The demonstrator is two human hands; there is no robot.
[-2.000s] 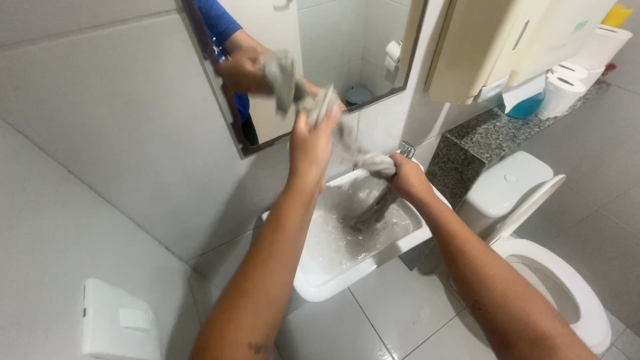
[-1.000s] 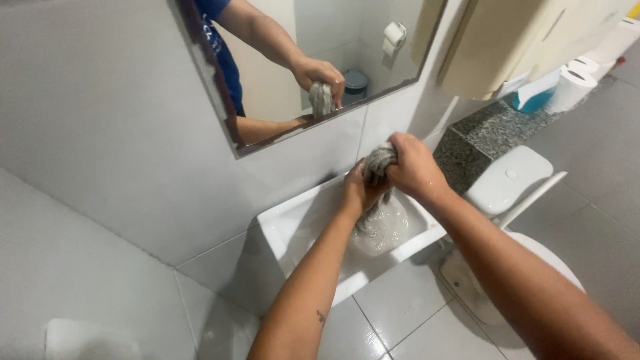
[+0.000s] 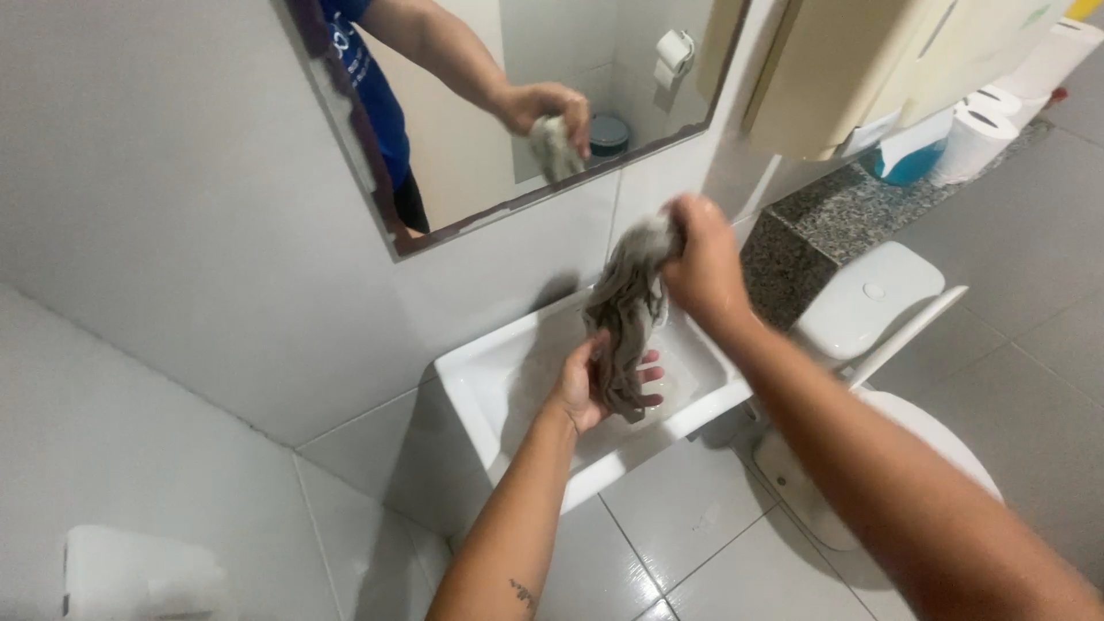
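A wet, grey cloth (image 3: 628,315) hangs twisted over the white washbasin (image 3: 487,379). Its upper end is gripped by my right hand (image 3: 703,259), which is raised above the basin's back right part. Lower down, my left hand (image 3: 591,384) cradles the cloth between thumb and fingers, with the fingertips showing on the far side. Some water lies in the basin beneath. The wall mirror (image 3: 535,95) reflects an arm in a blue shirt and a hand on the cloth.
Right of the basin stand a granite ledge (image 3: 862,216) with toilet rolls (image 3: 975,142) and a teal container (image 3: 912,162), and a white toilet (image 3: 931,431). A beige dispenser (image 3: 828,78) juts from the wall above. A white wall fixture (image 3: 138,573) is at the lower left.
Two seconds ago the cloth was stretched between both hands; a second ago it was bunched with the hands together. Now it hangs lengthwise, my right hand higher and my left hand under its lower part.
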